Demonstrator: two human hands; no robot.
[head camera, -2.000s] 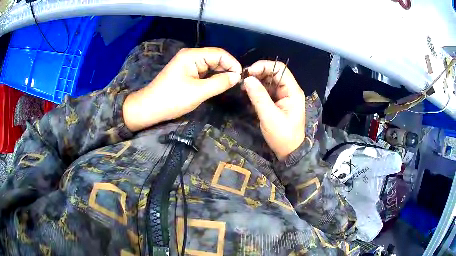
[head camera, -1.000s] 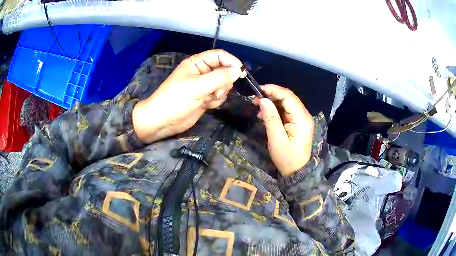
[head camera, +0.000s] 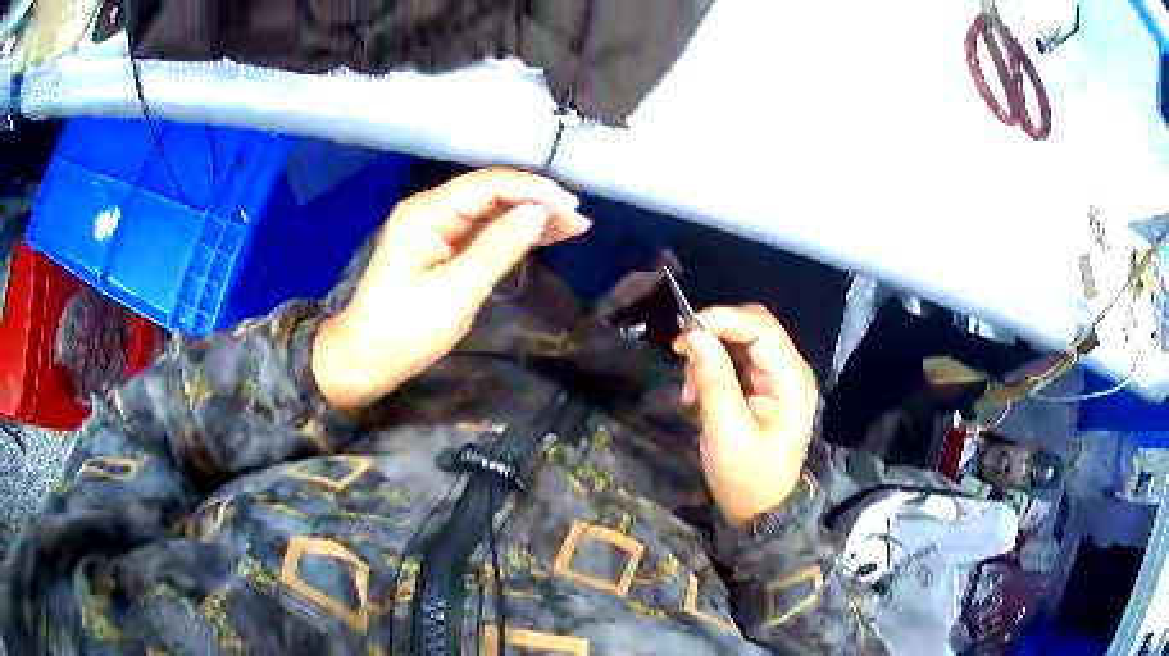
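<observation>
My right hand (head camera: 754, 408) holds slim metal tweezers (head camera: 679, 297), tip pointing up and left, above my lap. My left hand (head camera: 442, 282) is raised left of them, apart from the tweezers, thumb and fingers close together; I cannot tell if a small piece or cord is between them. The dark brown padded jacket (head camera: 385, 32) lies on the white table, its corner at the front edge. A thin dark drawcord (head camera: 558, 144) hangs from that corner down behind my left fingertips.
Red-handled scissors (head camera: 1009, 80) lie on the white table (head camera: 782, 160) at right. A blue container (head camera: 128, 218) and a red one (head camera: 32, 340) stand left. A white bag (head camera: 929, 545) and cords with tan strips (head camera: 1026, 385) are at right.
My hands have moved apart and lower, and the tweezers have come away from my left fingertips. More of the table, jacket and scissors shows as the view has shifted.
</observation>
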